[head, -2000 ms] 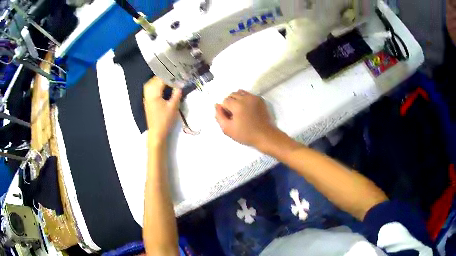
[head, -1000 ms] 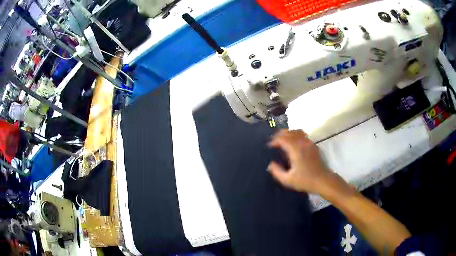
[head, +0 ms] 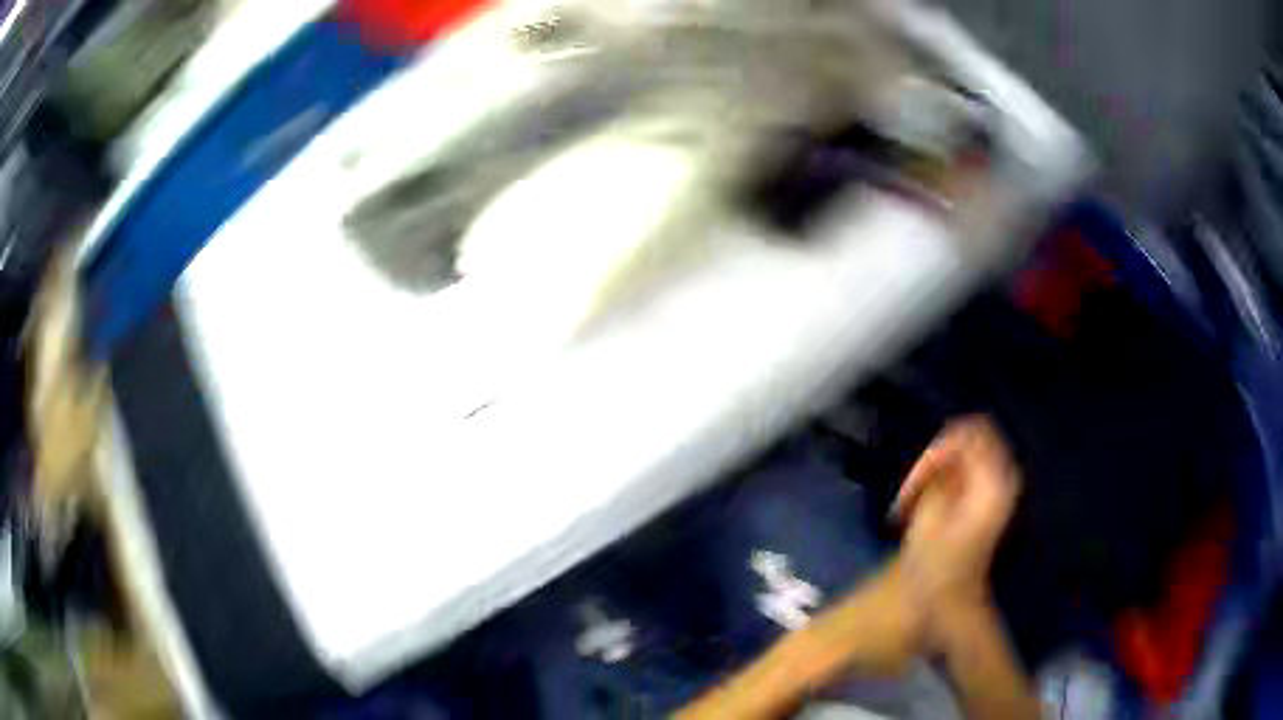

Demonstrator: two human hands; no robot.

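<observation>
The frame is badly blurred. My two hands overlap right of the lap, beyond the table's front edge. My right hand shows curled fingers at the top of the overlap; my left hand is below and left of it, hard to separate. Dark cloth or dark space lies around them; I cannot tell whether either holds a piece. The white sewing machine stands at the back of the white table. A long black strip lies at the table's left end.
A dark area with red parts, seemingly a basket, is at the right, below the table. A dark blurred object lies by the machine's right end. A blue panel runs behind the table. Jeans with white crosses are below.
The view has swung toward the right and down. The black panel is gone from beside the needle. My right hand has left the machine; both hands are now off the table at the right.
</observation>
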